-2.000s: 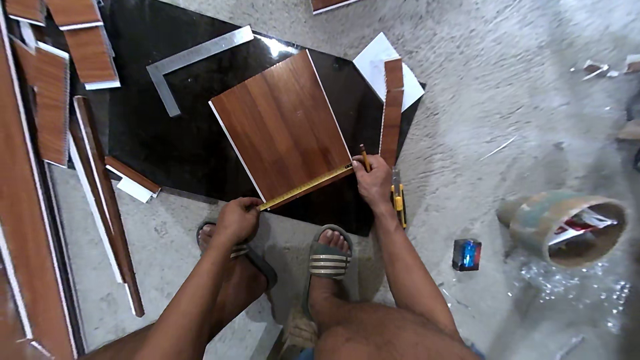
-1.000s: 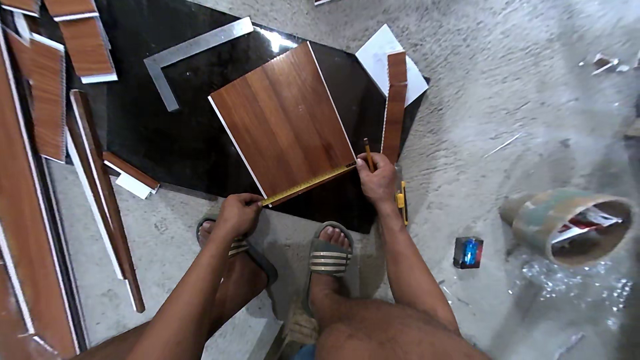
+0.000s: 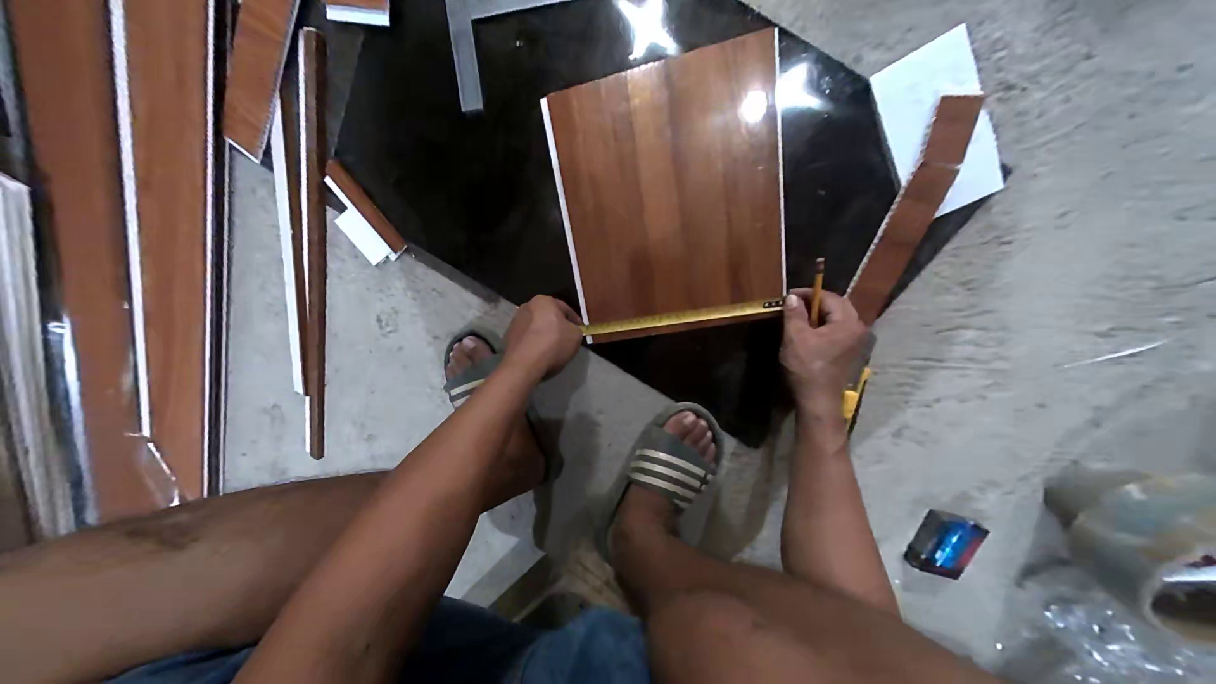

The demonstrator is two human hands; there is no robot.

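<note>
A wood-grain panel piece (image 3: 670,180) with white edges lies on a glossy black sheet (image 3: 446,180). Across its near edge stretches a yellow tape measure blade (image 3: 684,316). My left hand (image 3: 544,334) pinches the blade at the panel's lower left corner. At the lower right corner my right hand (image 3: 825,347) grips the blade's other end, with a pencil (image 3: 818,290) upright between its fingers. A yellow and black tool (image 3: 857,399), partly hidden, is beside my right wrist.
Long wood-grain panels (image 3: 166,237) and narrow strips (image 3: 313,237) lie at left. A metal square (image 3: 465,57) rests on the black sheet's far side. A narrow wood-grain offcut (image 3: 912,218) overlaps a white piece (image 3: 983,157) at right. A small box (image 3: 946,543) and a tube-shaped container (image 3: 1130,532) are at lower right.
The view has shifted and turned. Both hands keep the tape along the panel's near edge, and nothing else has plainly moved.
</note>
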